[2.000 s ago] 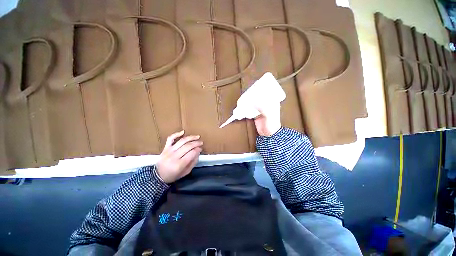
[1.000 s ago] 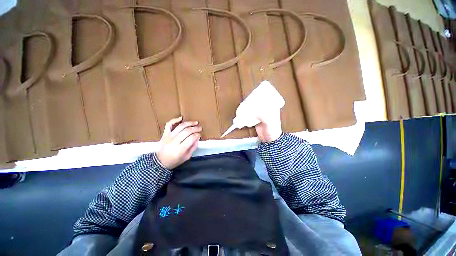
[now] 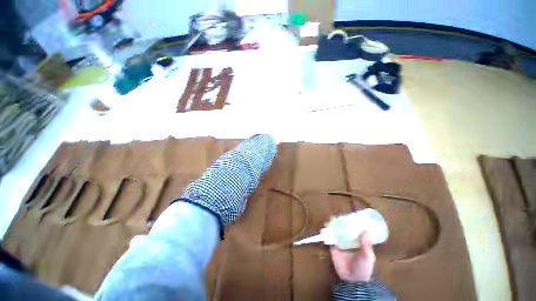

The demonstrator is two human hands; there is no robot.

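Note:
Brown bag panels (image 3: 317, 170) overlap in a row, with thin D-shaped handles (image 3: 438, 226) on them. My right hand (image 3: 355, 261) holds a whitish glue bottle (image 3: 367, 226) from below at the lower right. Its thin nozzle points left, over or at a seam beside a handle; whether the tip touches cannot be told. My left arm, in a checked sleeve cover (image 3: 229, 176), reaches forward across the panels to their far edge. My left hand cannot be made out against the white paper beyond the cuff.
White paper (image 3: 264, 100) lies under and beyond the panels. Dark reddish-brown strips (image 3: 205, 89) lie on it. A slim black tool (image 3: 371, 94) and black items are at the far right. More brown panels (image 3: 523, 200) lie on the tan table at right.
The view has tilted up to the far side of the table. My left arm has stretched forward from the near edge. The bottle's nozzle is now beside a handle, away from the near edge.

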